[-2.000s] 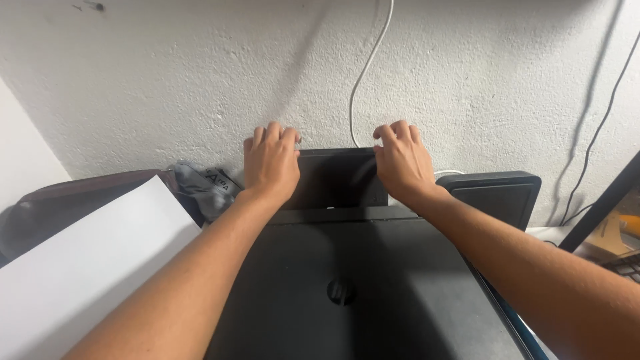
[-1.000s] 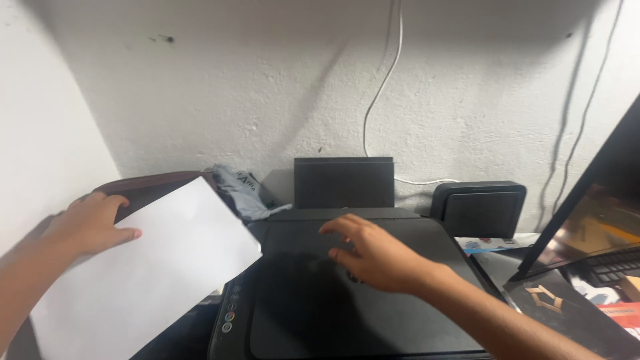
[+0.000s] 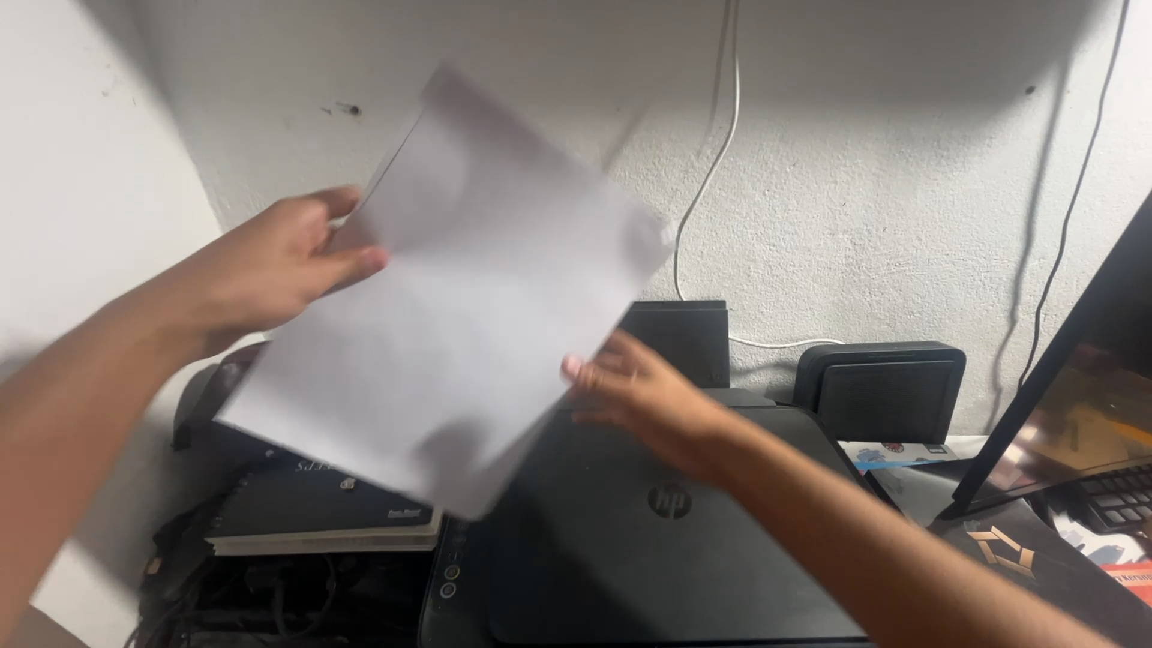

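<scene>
White paper sheets [image 3: 468, 288] are held up, tilted, between my two hands. My left hand [image 3: 297, 247] grips their upper left edge between thumb and fingers. At the lower right edge is my right hand [image 3: 630, 387], thumb on the front face and fingers partly hidden behind. Below the paper lies a black HP printer [image 3: 675, 540] with its lid closed. Its raised rear paper support [image 3: 688, 342] stands against the wall, partly covered by the paper.
A dark spiral notebook [image 3: 324, 513] lies left of the printer, above tangled cables [image 3: 288, 603]. A black box-shaped device [image 3: 886, 396] stands behind right. A screen [image 3: 1071, 396] leans in at right, near a keyboard [image 3: 1116, 495]. A white cable [image 3: 706, 189] hangs along the wall.
Both hands have left the rear paper support. The paper has been lifted from the left side and moved rightward, uncovering the notebook. My right hand now meets the paper's edge.
</scene>
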